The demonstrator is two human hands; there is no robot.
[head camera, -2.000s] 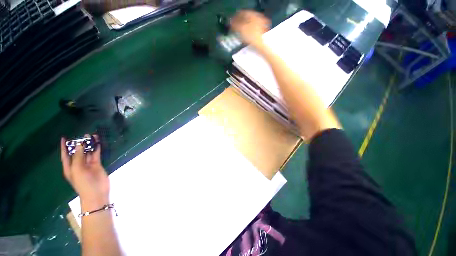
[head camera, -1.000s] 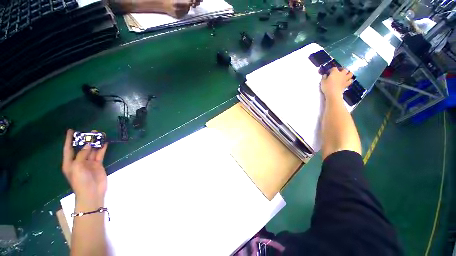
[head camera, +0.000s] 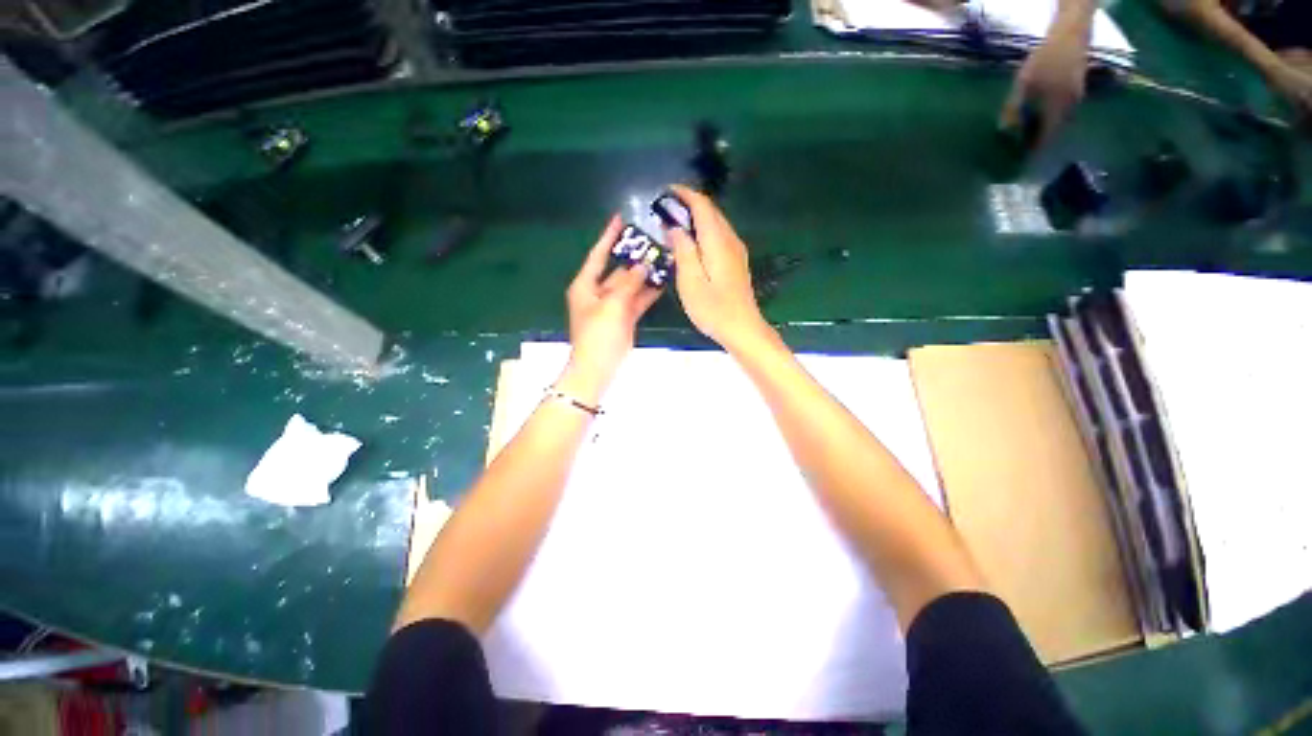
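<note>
My left hand (head camera: 610, 302) holds an electronic unit (head camera: 642, 255), a small black block with a white-speckled face and a yellow spot. My right hand (head camera: 714, 276) holds a dark housing cover (head camera: 671, 213) just above and right of the unit. Whether the two parts touch cannot be told. Both hands are beyond the far edge of the white work sheet (head camera: 691, 532), over the green bench.
A crumpled white cloth (head camera: 302, 462) lies left of the sheet. A grey post (head camera: 202, 230) crosses at left. Cardboard (head camera: 1014, 489) and a white-topped tray stack (head camera: 1237, 431) are at right. More units (head camera: 482, 124) lie beyond. Another person's hand (head camera: 1050, 89) reaches in at upper right.
My right hand has left the row of covers on the stack and come beside my left hand with a cover. The view has swung left, and both hands are now together.
</note>
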